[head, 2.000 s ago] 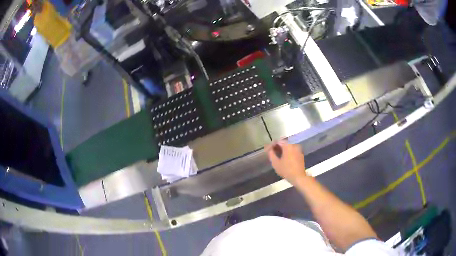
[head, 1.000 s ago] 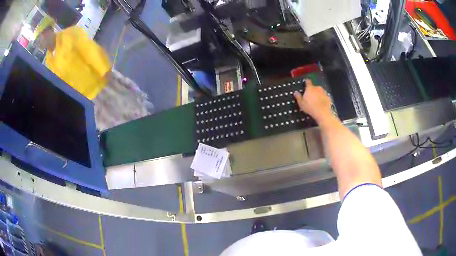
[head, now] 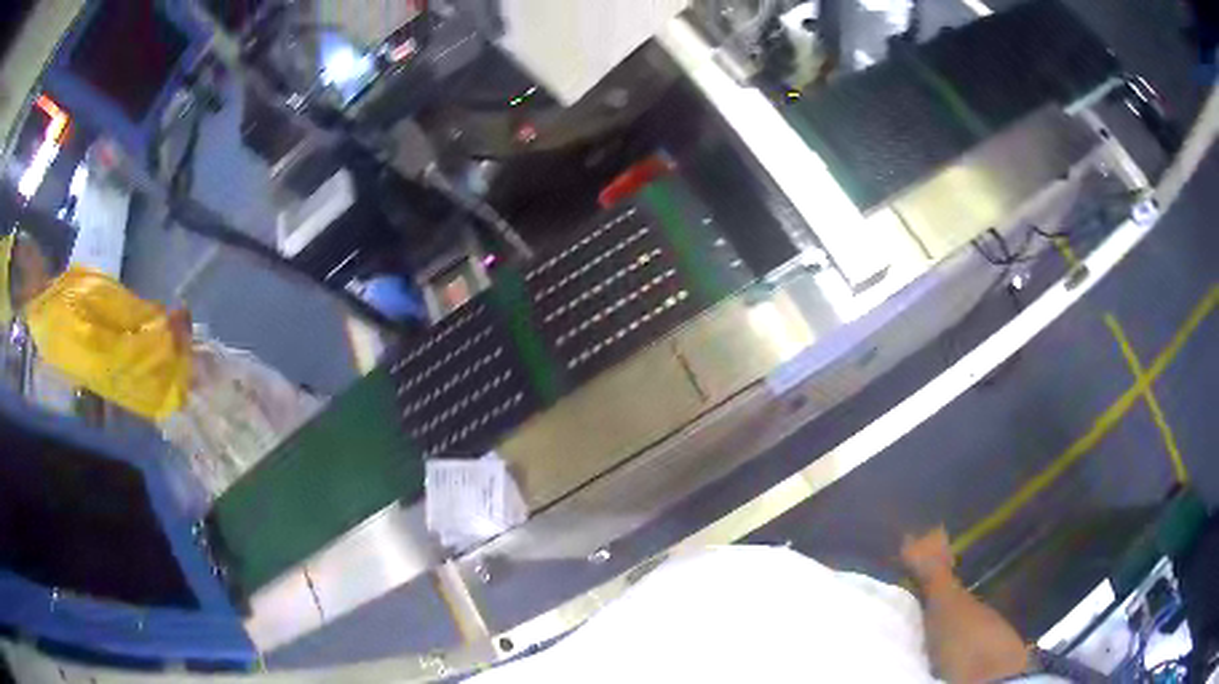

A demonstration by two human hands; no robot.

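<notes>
Two black parts trays lie side by side on the green conveyor, the left tray point(head: 461, 380) and the right tray point(head: 602, 287), each with rows of small bright dots. A strip of green belt point(head: 525, 334) shows between them. My right hand point(head: 929, 551) is low at the right, over the floor beyond the machine frame, away from the trays. It is blurred and small, so its fingers and any content cannot be told. My left hand is out of the picture.
Paper slips point(head: 471, 500) lie on the silver side rail point(head: 602, 430). A white beam point(head: 782, 154) crosses the conveyor. A red object point(head: 634, 179) sits behind the right tray. A blue-framed door point(head: 100, 535) stands at left. A person in yellow point(head: 114, 341) is beyond the conveyor. Cables hang at right.
My right hand has left the right tray and moved down to the lower right. The view has tilted and shifted. The trays and slips keep their places on the conveyor and rail.
</notes>
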